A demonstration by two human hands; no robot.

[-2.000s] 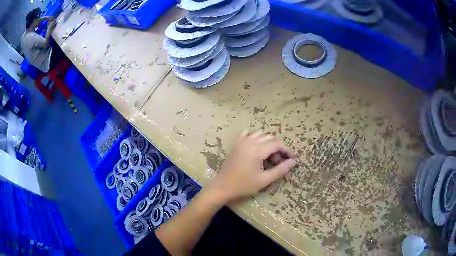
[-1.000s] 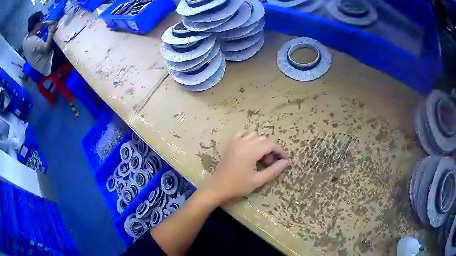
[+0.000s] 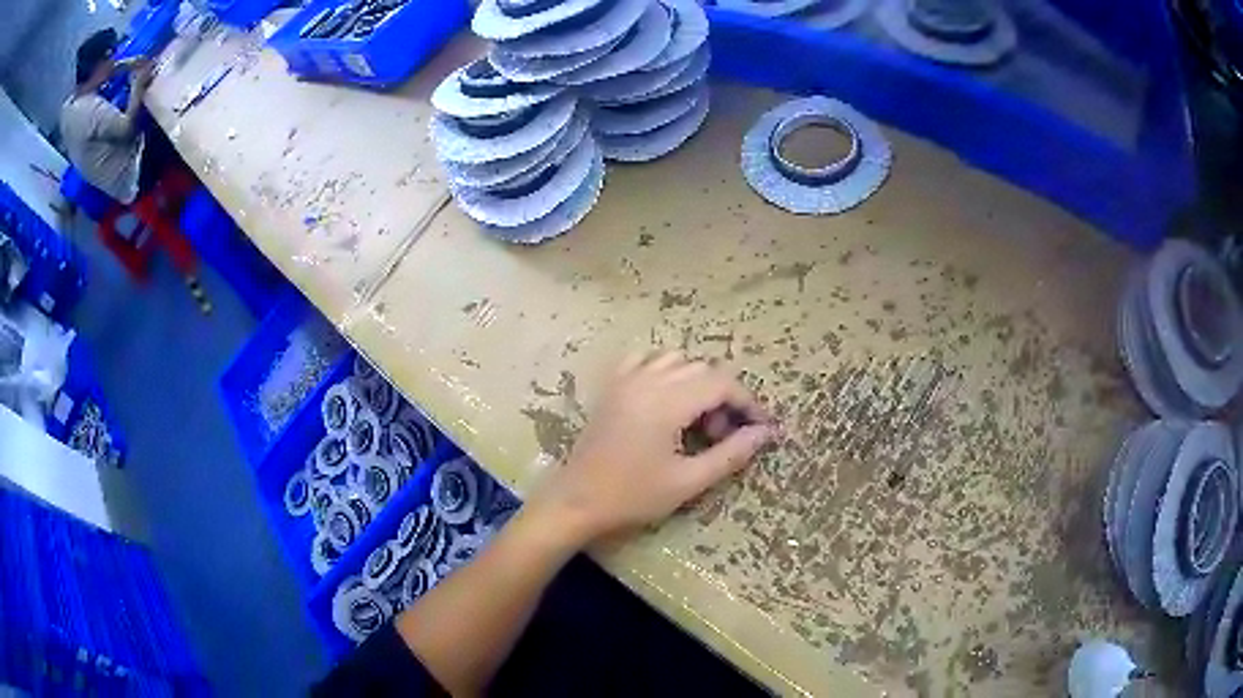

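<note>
My left hand (image 3: 654, 443) rests bare on the bench near its front edge, fingers curled, thumb and fingertips close together; no object shows in it. My right hand is not in view. A single flanged ring (image 3: 817, 154) lies flat behind my left hand, collar side up. Stacks of flanged rings (image 3: 525, 171) overlap at the upper middle. More flanged rings (image 3: 1197, 518) lean in stacks at the right edge. The small white glue bottle (image 3: 1101, 670) lies at the bottom right, partly cut off by the frame's edge.
The tan bench covering (image 3: 450, 334) has dark glue spots. A blue crate (image 3: 954, 130) stands along the far side, another blue crate (image 3: 368, 41) at the upper left. Crates full of rings (image 3: 395, 525) stand below the bench's left edge. A person (image 3: 102, 123) is at the far end.
The bench and the things on it have shifted slightly left in the view. My left hand keeps the same curled pose on the bench.
</note>
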